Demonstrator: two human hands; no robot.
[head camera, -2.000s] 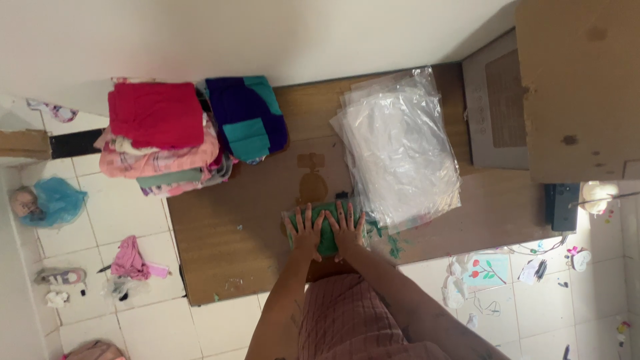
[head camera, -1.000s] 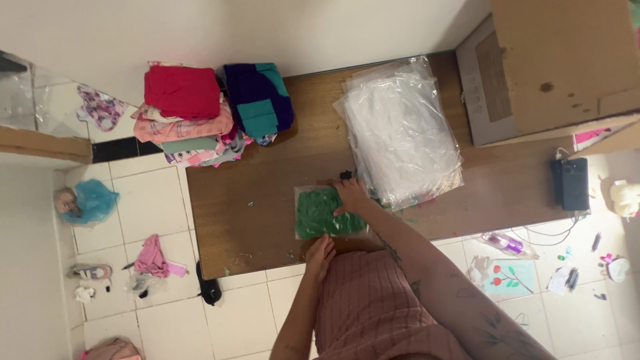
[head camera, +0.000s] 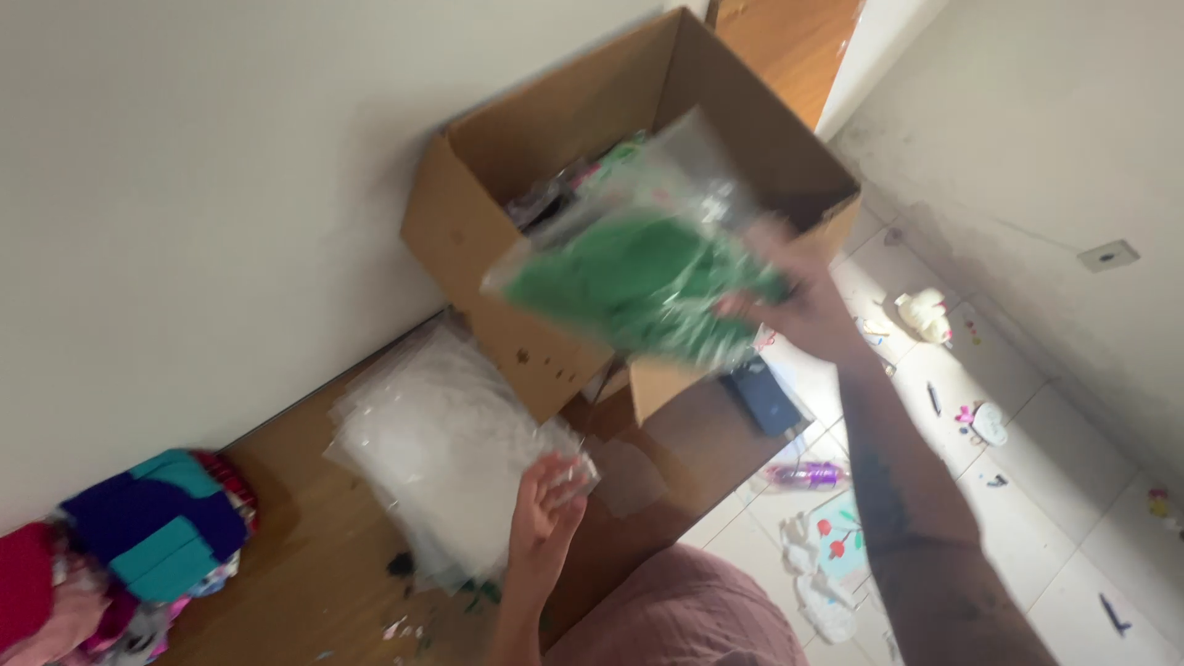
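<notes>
My right hand point(head camera: 786, 287) grips the edge of a clear plastic bag with a folded green garment point(head camera: 638, 277) inside, blurred by motion. The bag is held over the near side of an open cardboard box point(head camera: 527, 305), in which other bagged items point(head camera: 546, 199) show. Lower down, my left hand point(head camera: 546, 509) has its fingers bent around a small piece of clear plastic point(head camera: 573, 476). It is beside a stack of clear plastic bags point(head camera: 444, 453) lying on the wooden table.
Folded clothes point(head camera: 157, 527) are piled at the table's left end. A dark blue phone or case point(head camera: 763, 398) lies near the table edge by the box. On the tiled floor to the right are a purple bottle point(head camera: 807, 475), a plush toy point(head camera: 925, 314) and small scattered things.
The bagged green garment was flat on the table under my hands; it is now lifted in my right hand at the box. The view has swung right. A small plastic piece now shows in my left hand.
</notes>
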